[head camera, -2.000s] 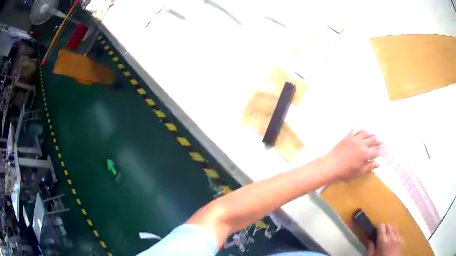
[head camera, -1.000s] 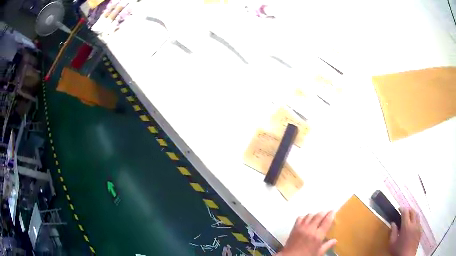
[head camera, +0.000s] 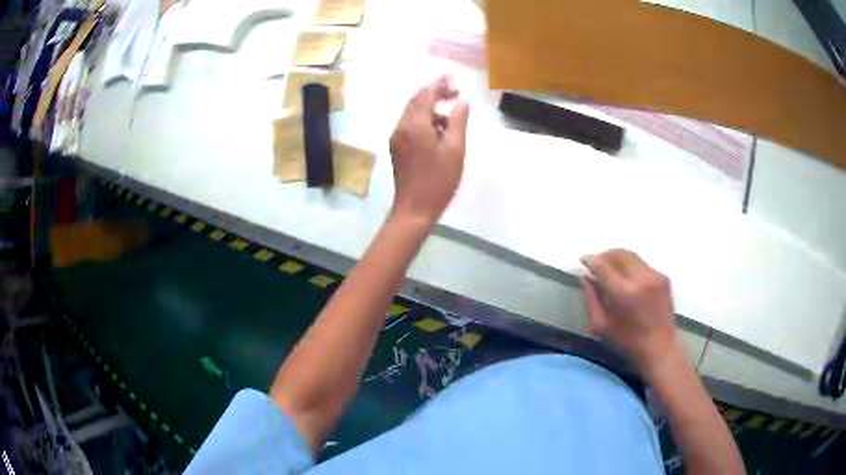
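A long white layered piece (head camera: 557, 209), perhaps fabric or interlining, lies along the table's near edge. My left hand (head camera: 429, 139) is over its left end, fingers bent and thumb apart, with nothing clear in it. My right hand (head camera: 631, 299) has its thumb and fingers closed at the piece's near edge. A tan pattern card (head camera: 649, 70) lies beyond. A black bar weight (head camera: 561, 121) rests between the card and my hands. A pink printed strip (head camera: 691, 142) shows partly under the card.
A second black bar (head camera: 317, 135) lies on tan tickets (head camera: 288, 148) at left. More tickets (head camera: 318, 48) lie beyond, near white shaped pieces (head camera: 218, 31). Black handles (head camera: 835, 376) show at the right edge. A dark object (head camera: 824, 28) is cut off at the top right.
The view has turned and moved closer to the long white piece. The card now lies farther back, away from my hands. My right hand has left the black bar and is at the white edge.
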